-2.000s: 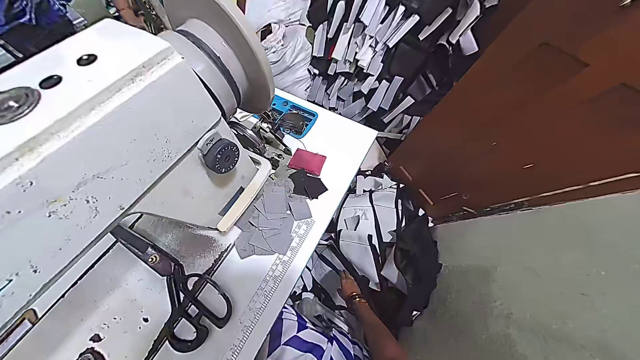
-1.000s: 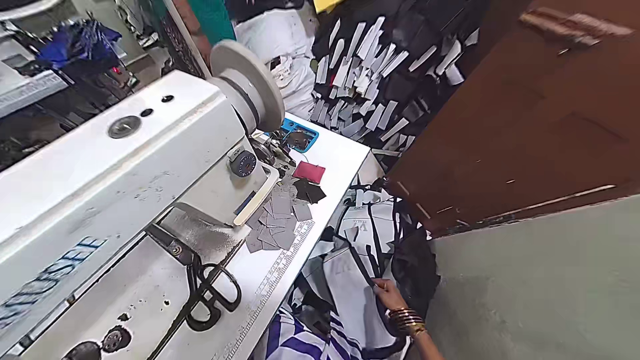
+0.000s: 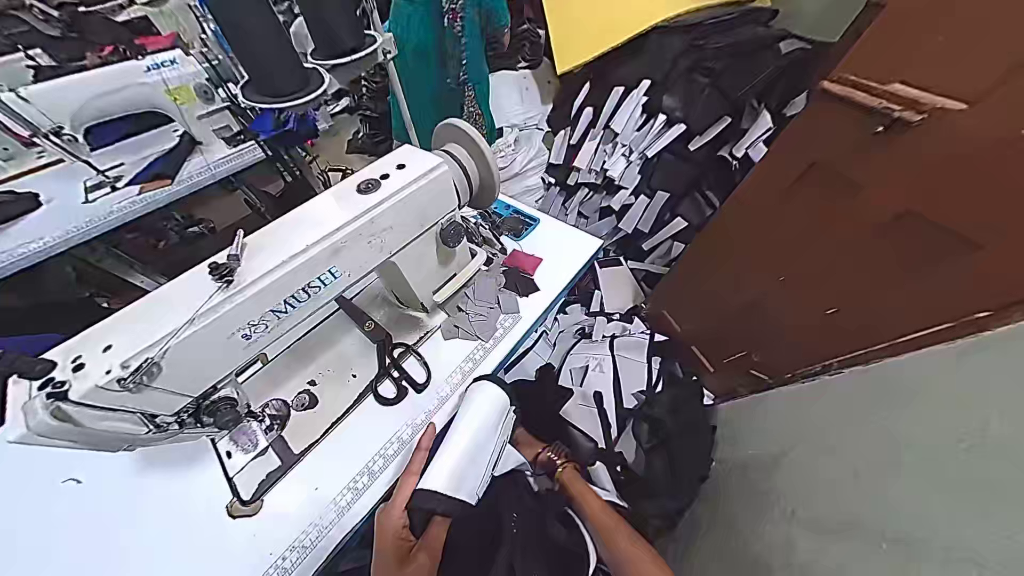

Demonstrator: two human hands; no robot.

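Near the table's front edge my left hand (image 3: 408, 512) supports the lower end of a black fabric piece with a white panel (image 3: 472, 444), its thumb or finger raised along the side. My right hand (image 3: 536, 452) is at the far side of that piece, its fingers partly hidden behind white and black cloth; bangles ring the wrist. Dark fabric hangs below, between my arms. On the white table lie black-handled scissors (image 3: 388, 360), resting against the bed of a white sewing machine (image 3: 320, 280). Small grey fabric squares (image 3: 480, 308) and a red piece (image 3: 522, 262) lie beyond them.
A ruler strip (image 3: 400, 440) runs along the table edge. Black and white cut pieces (image 3: 616, 360) are heaped beside the table, with more strips (image 3: 624, 152) behind. A brown board (image 3: 864, 216) stands at the right. Another sewing machine (image 3: 144, 104) and a person in green (image 3: 436, 72) are farther back.
The left hand has come into view with the black and white fabric piece. My right hand has moved from the heap to this piece. The view has swung to show more of the machine.
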